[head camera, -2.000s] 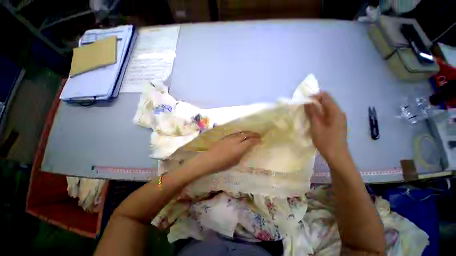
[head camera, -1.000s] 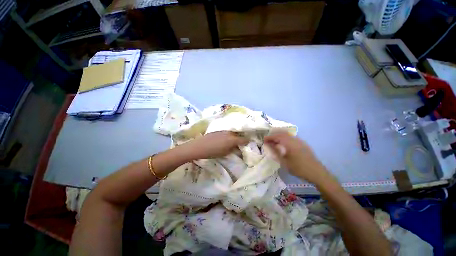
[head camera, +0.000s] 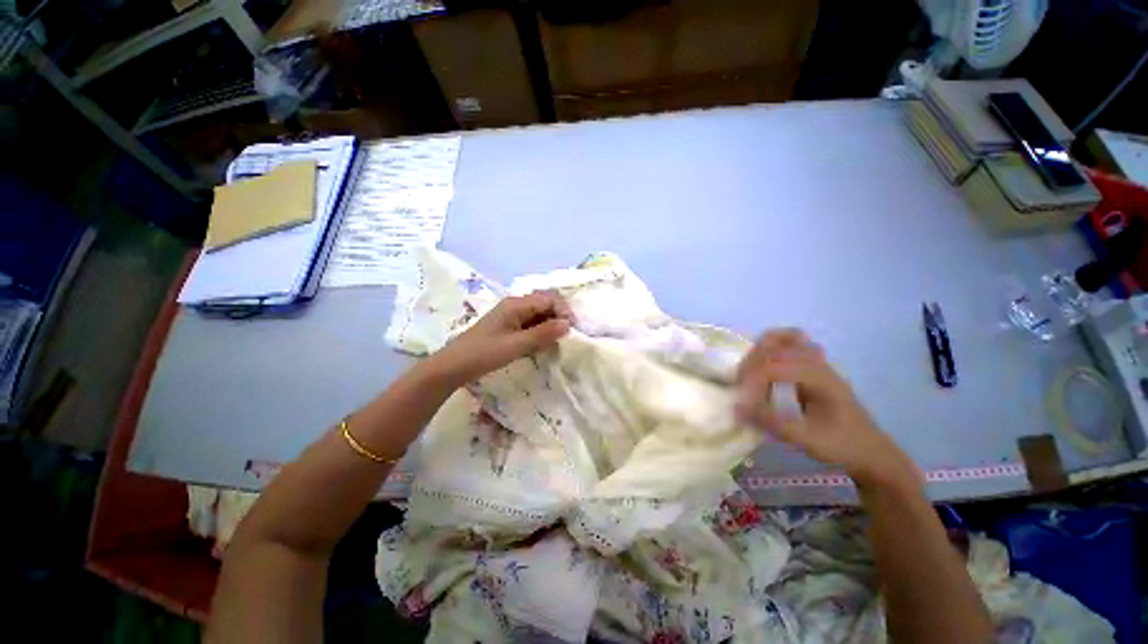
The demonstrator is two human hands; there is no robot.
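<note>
A cream floral dress (head camera: pixel 504 434) lies bunched on the table and hangs over its near edge. Flowers show on its left and lower parts; plain cream cloth shows in the middle and right. My left hand (head camera: pixel 523 330) pinches the dress near its upper middle. My right hand (head camera: pixel 806 396), slightly blurred, holds the cloth at the right side, thumb and fingers curled. Black thread snips (head camera: pixel 939 345) lie on the table to the right of my right hand, untouched.
A clipboard with papers (head camera: pixel 264 262) and a yellow-tan pad lie at left. Boxes (head camera: pixel 1007 151) with a phone on top stand back right, near a fan (head camera: pixel 995 28). A pale ring (head camera: pixel 1085 409) lies right. A red-orange crate (head camera: pixel 139 528) is left. A tape measure (head camera: pixel 881 481) runs along the near edge.
My hands have moved apart from the dress's middle, the left up and leftward, the right to the right. The plain cloth between them is spread wider.
</note>
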